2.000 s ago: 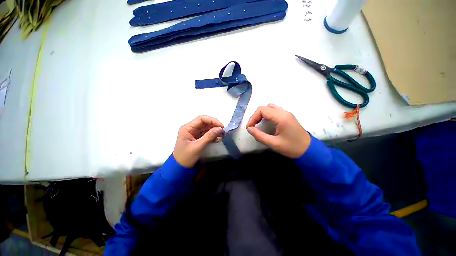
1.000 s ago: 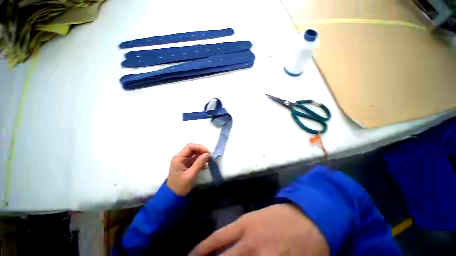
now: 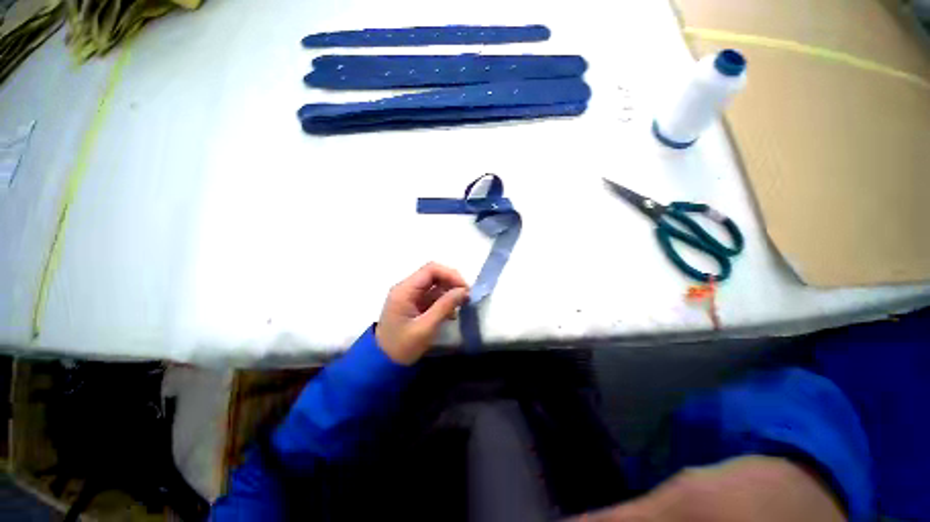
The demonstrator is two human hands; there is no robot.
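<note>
A narrow navy strap lies on the white table, curled into a loop at its far part, with its paler side showing nearer me. My left hand pinches it between thumb and fingertips near the table's front edge, and a dark end hangs below the fingers. My right hand is at the bottom edge, cut off and blurred, away from the strap. Its fingers are out of the picture. Scissors with dark green handles lie to the right, blades pointing far left, with an orange-red cord.
Several wide navy strap pieces lie at the far side. A white thread cone stands far right beside a brown board. Olive-yellow pieces lie far left. A wooden crate with dark contents is below left.
My right hand has left the strap area and moved down to the bottom right, its fingers passing out of view. My left hand still pinches the strap. The camera view has shifted.
</note>
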